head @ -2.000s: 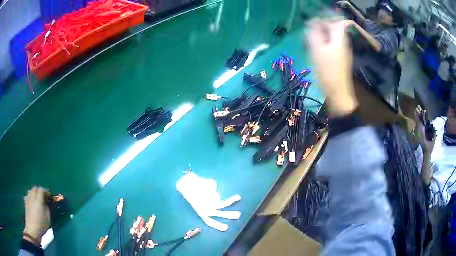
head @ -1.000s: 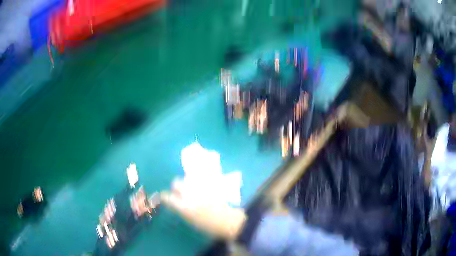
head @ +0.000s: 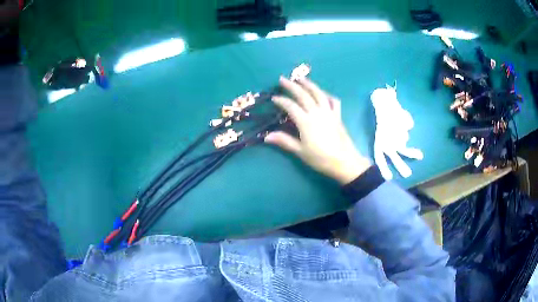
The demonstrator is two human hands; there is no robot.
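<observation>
Several black cables (head: 194, 160) lie in a loose bunch on the green bench, red and blue ends (head: 133, 232) at the near left edge, copper terminals (head: 226, 138) towards the middle. My right hand (head: 312, 121) is over the terminal end, palm down, thumb and fingers apart. It hides part of some cables; whether it presses on them is unclear. One copper terminal (head: 300, 72) shows just beyond my fingertips. My left hand is not in view; only my left sleeve shows at the left edge.
A white glove (head: 391, 130) lies flat right of my hand. A cable pile (head: 484, 112) is at the right, above a carton (head: 457, 181) with black plastic. Dark clusters (head: 251, 16) lie at the far side. A small cable bundle (head: 69, 74) is at the far left.
The view has swung left and down onto the nearer cables. My right hand has come from the far right, past the glove, to these cables. My left hand has left the view.
</observation>
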